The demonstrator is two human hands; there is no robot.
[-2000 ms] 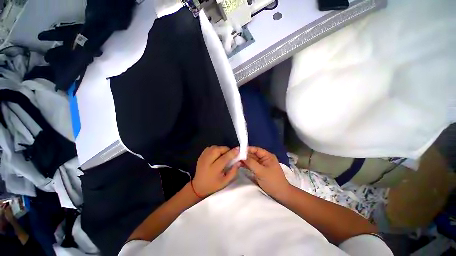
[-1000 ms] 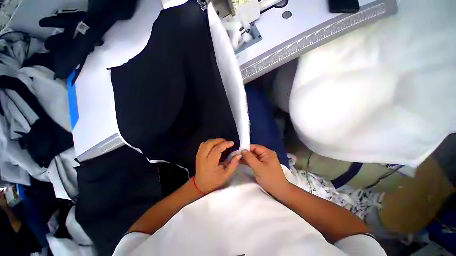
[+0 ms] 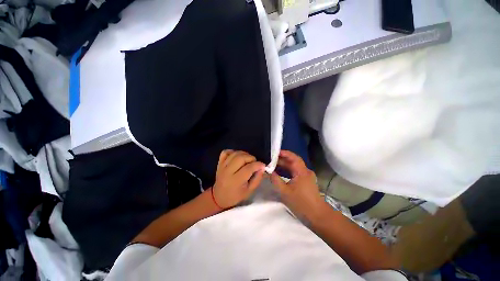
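The black cut panel (image 3: 192,82) lies over the white cut panel (image 3: 277,104), which shows as a rim along the right edge and the lower left edge. The panels hang over the table's front edge towards me. My left hand (image 3: 238,178) pinches the near corner of the panels between thumb and fingers. My right hand (image 3: 296,184) is beside it at the same corner, fingers curled; whether its fingertips grip the fabric is hard to tell. The panels' far end is at the overlock machine (image 3: 290,16), which is cut off by the top edge.
A smartphone (image 3: 397,15) lies on the table right of the machine. The measuring scale (image 3: 367,55) runs along the front edge. A stack of white panels (image 3: 389,121) hangs at right, a stack of black panels (image 3: 109,203) at lower left. Grey-white and black garment parts (image 3: 38,82) are heaped at left.
The view has shifted, so the table, machine and phone sit lower and further right. My right hand's fingers have lifted and curled at the corner. My left hand stays at the corner.
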